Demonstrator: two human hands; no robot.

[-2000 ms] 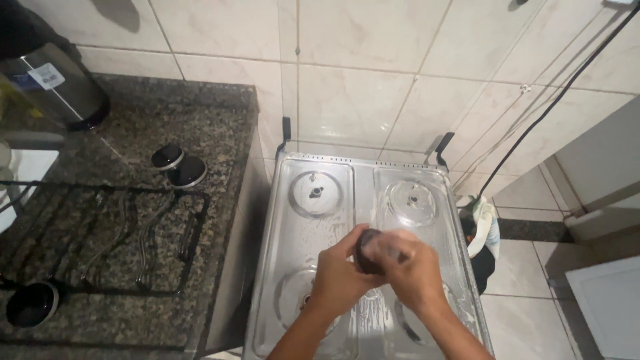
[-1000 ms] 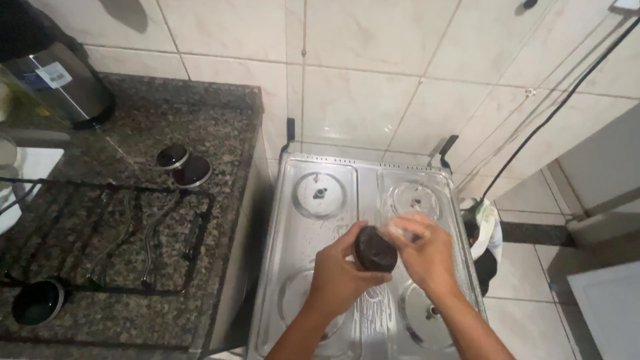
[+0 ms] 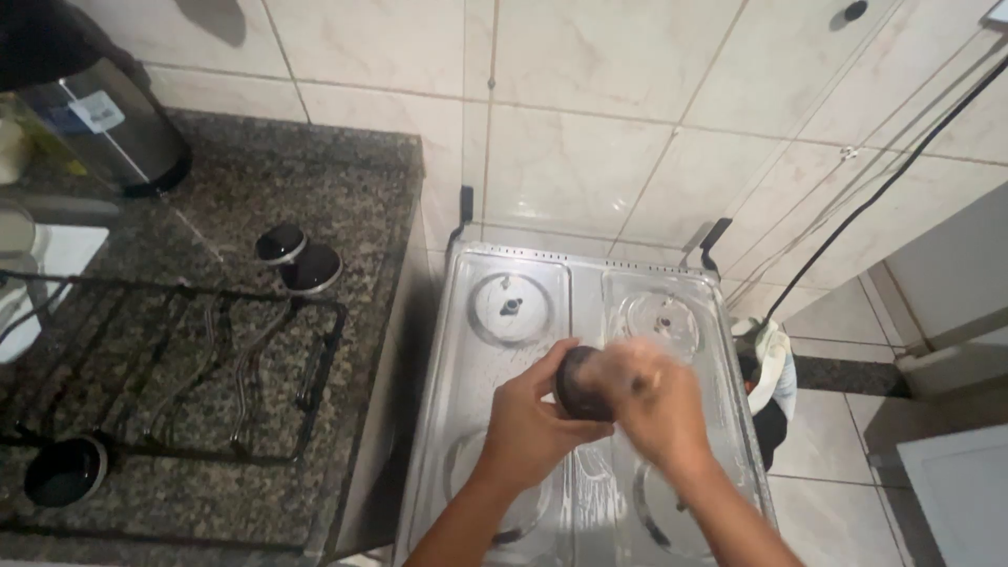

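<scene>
My left hand grips a dark round burner cap by its edge, above the middle of a wet metal stovetop. Blurred by motion, my right hand lies over the right side of the cap; whether its fingers hold anything cannot be told. The stovetop has round burner recesses with small fittings at their centres, and the front ones are partly hidden by my arms. On the granite counter to the left, two black burner caps overlap, and another black cap lies lower left.
A black wire pan grate lies on the counter, left of the stove. Behind it stands a metal thermos-like container. A tiled wall rises behind the stove. At the right hang a black cable and a light cloth.
My right hand has moved from beside the cap to over its right part. My left hand has kept hold of the cap throughout.
</scene>
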